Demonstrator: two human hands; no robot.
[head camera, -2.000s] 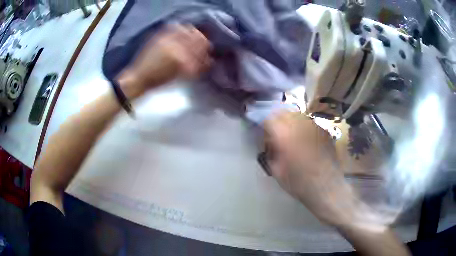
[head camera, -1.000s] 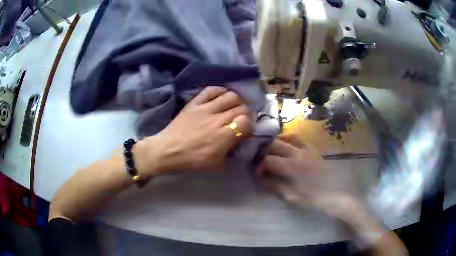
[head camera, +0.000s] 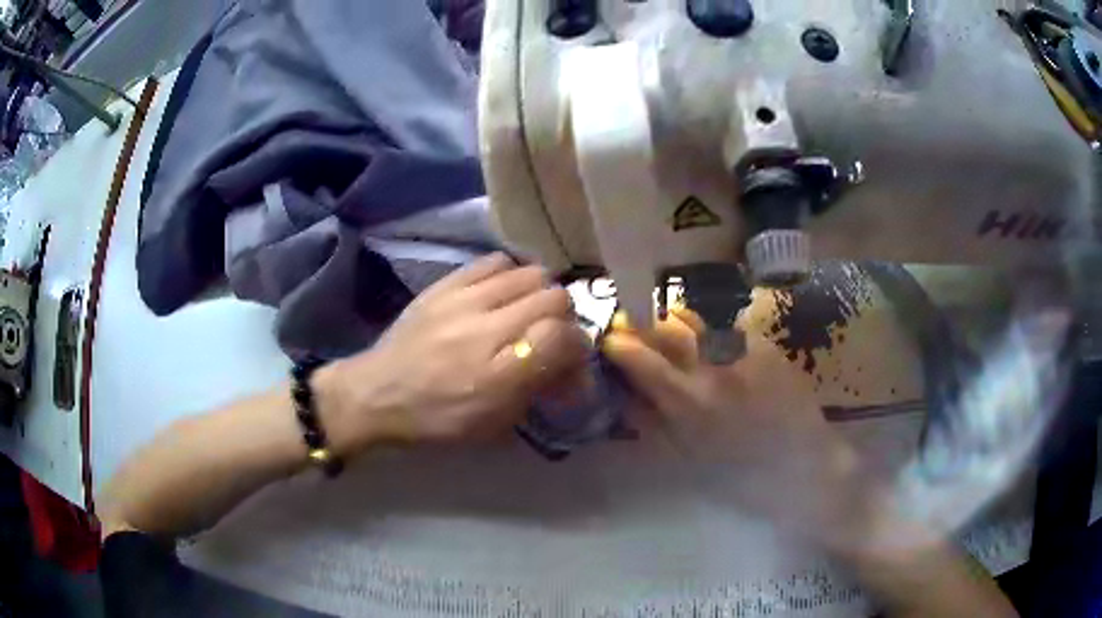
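Note:
The grey-purple garment piece (head camera: 326, 157) lies in loose folds left of the sewing machine head (head camera: 870, 133), with a small part showing below between my hands. My left hand (head camera: 471, 356), with a ring and a dark bead bracelet, presses and pinches the cloth just left of the needle area. My right hand (head camera: 713, 398) is blurred, its fingertips at the cloth edge by the lit needle area. The presser foot and needle are mostly hidden by the thick white guard (head camera: 614, 169) and my fingers.
The worn machine bed (head camera: 846, 350) shows right of the needle area. The tension dial (head camera: 779, 254) is on the head. Clear plastic (head camera: 997, 410) hangs at right. A second machine (head camera: 17, 326) is at far left, and a red stool (head camera: 61, 525) at lower left. Ruler markings run along the front edge.
The view has moved closer, so the machine head looks larger. Earlier my hands were apart and blurred; now both are together at the cloth by the needle area. The garment is bunched to the left.

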